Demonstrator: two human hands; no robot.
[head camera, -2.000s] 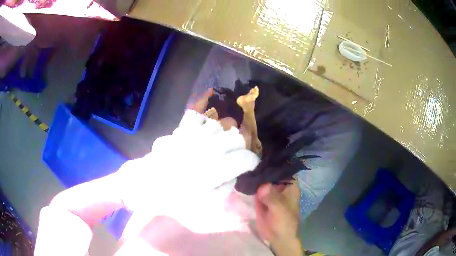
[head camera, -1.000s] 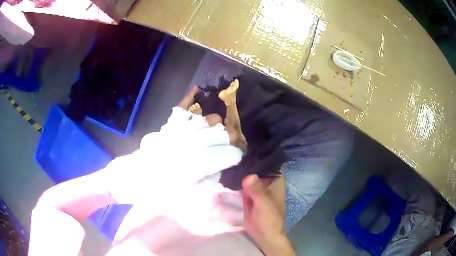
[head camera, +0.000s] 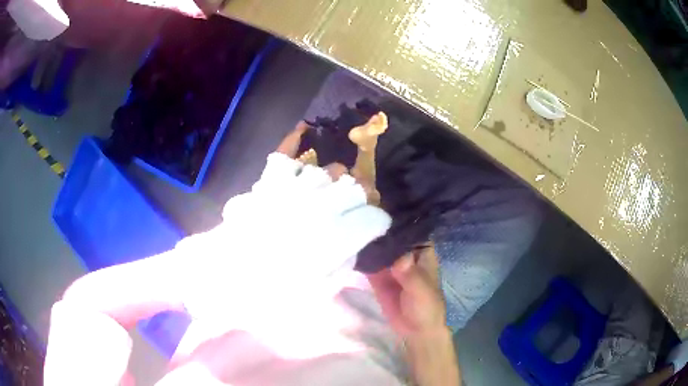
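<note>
The black spiky part (head camera: 377, 255) lies over the wearer's lap, below the table edge. A tan prong (head camera: 366, 147) stands up out of it, with part of a second tan piece beside the gloved fingers. My left hand (head camera: 320, 207), in an overexposed white glove with bare fingertips showing, is closed over the part at the base of the prong. My bare right hand (head camera: 415, 294) pinches the part's lower edge between thumb and fingers. The part's middle is hidden under the glove, and its outline blends into dark cloth.
On the brown table (head camera: 354, 34), a white dish (head camera: 545, 104) with a thin stick (head camera: 581, 121) across it sits on a spotted cardboard pad (head camera: 517, 147). Blue crates (head camera: 113, 215) are on the floor at left, one full of black parts. A blue stool (head camera: 554, 335) is at lower right, beside another person's clothing.
The view has shifted slightly. The tan prong shows less of its length above the glove than two seconds ago. Both hands keep hold of the part.
</note>
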